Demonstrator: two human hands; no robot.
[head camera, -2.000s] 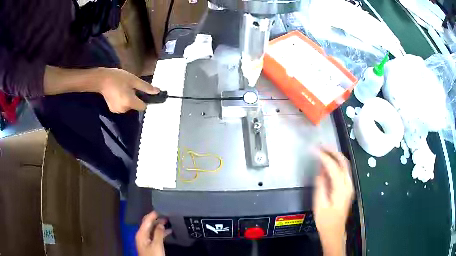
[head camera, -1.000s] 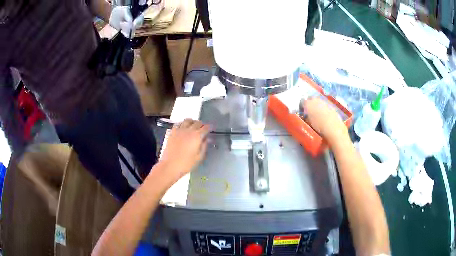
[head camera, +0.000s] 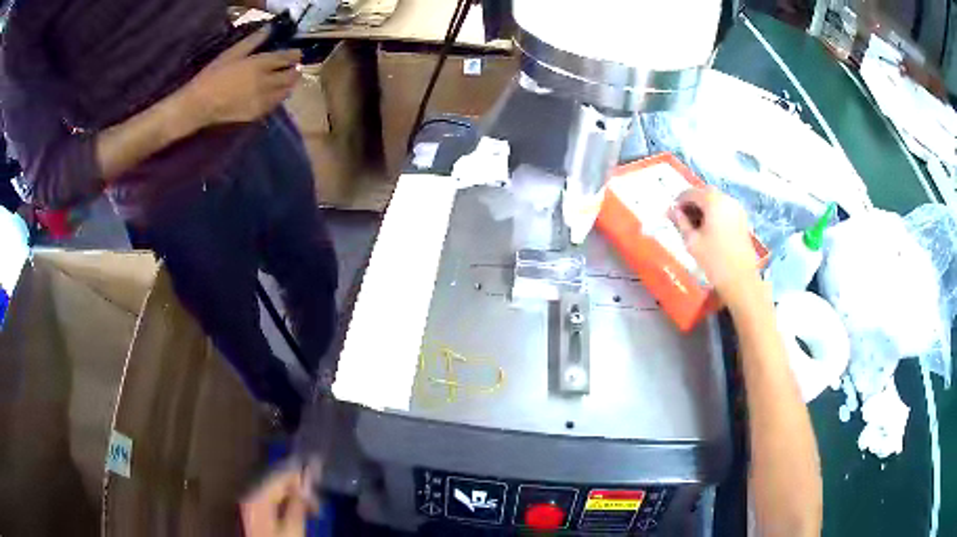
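My right hand (head camera: 705, 233) reaches into the orange box (head camera: 644, 253), which holds small white pieces. Its fingertips are down in the box and partly hidden, so whether it grips a piece cannot be told. My left hand (head camera: 281, 501) is blurred at the bottom edge, left of the machine's front corner; what it holds, if anything, cannot be told. The silver horn (head camera: 593, 168) points down above the fixture block (head camera: 548, 275). No rod lies on the fixture block. The slotted clamp bar (head camera: 573, 346) is in front of it.
A long white strip (head camera: 397, 294) and yellow bands (head camera: 462, 374) lie on the grey base (head camera: 651, 388). The control panel (head camera: 545, 508) is at the front. A white roll (head camera: 813, 341), green-tipped bottle (head camera: 798, 257) and plastic bags are right. A person (head camera: 189, 157) stands left beside an open carton (head camera: 173, 420).
My left hand has moved from the white strip down to the bottom left. The dark rod has gone from the fixture. My right hand stays at the orange box. The view has shifted.
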